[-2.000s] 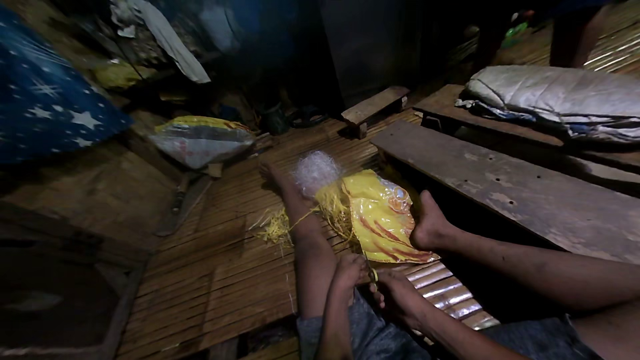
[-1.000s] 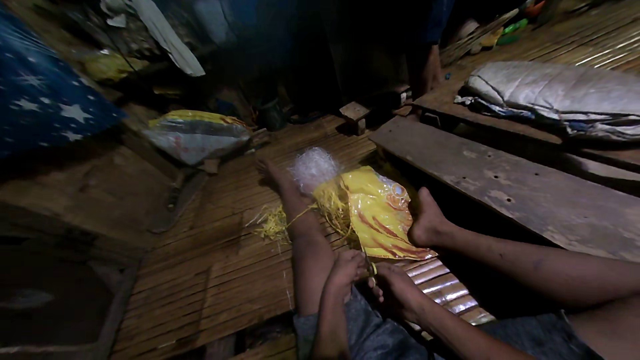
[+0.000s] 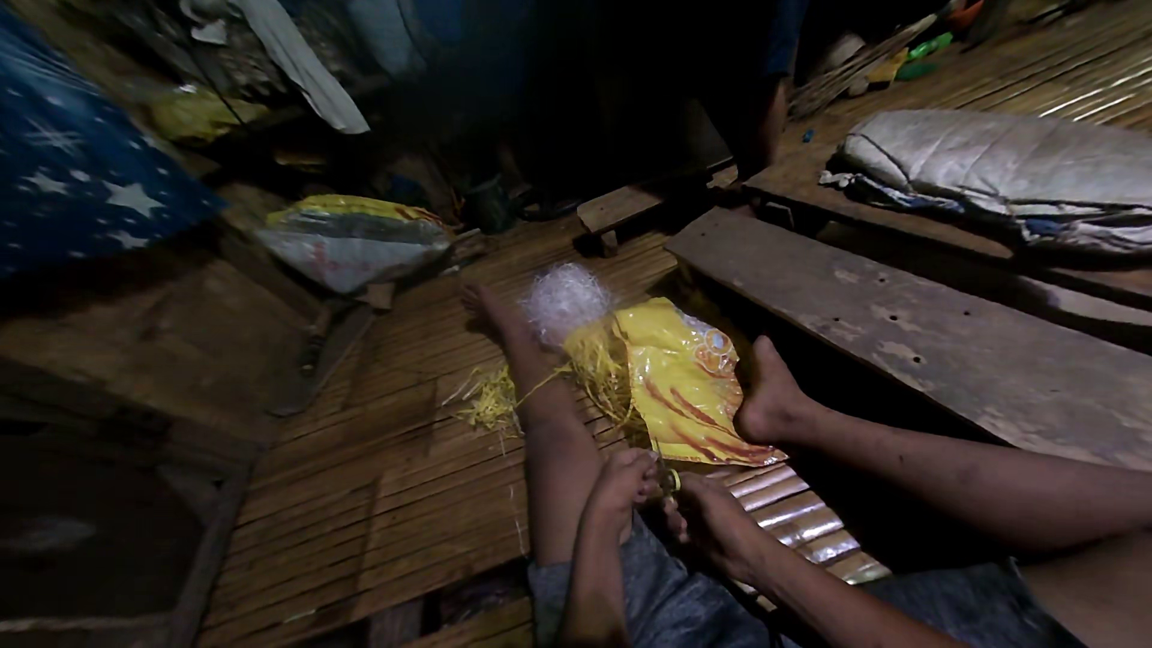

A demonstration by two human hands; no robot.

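Observation:
My right hand (image 3: 711,517) is closed on a small tool with yellow loop handles, which looks like scissors (image 3: 672,483). Just left of it, my left hand (image 3: 625,479) has its fingers curled near the tool's tip; what lies between them is too small to tell. Beyond both hands a glossy yellow plastic sack (image 3: 679,387) with reddish streaks lies on the slatted floor, touching my right foot. Yellow plastic strands (image 3: 598,364) bunch at its left side, and more strands (image 3: 493,399) lie left of my left leg. A ball of clear, whitish strands (image 3: 565,301) rests behind them.
A wooden bench (image 3: 900,315) runs along the right, with a folded whitish sack (image 3: 1008,171) on planks behind it. A low wooden stool (image 3: 621,209) stands ahead. A filled sack (image 3: 355,243) and a long blade-like tool (image 3: 328,360) are at left. Someone's leg or arm shows at the back.
Another person's limb at the back has moved since the frames before. My hands remain close together near the sack's lower edge.

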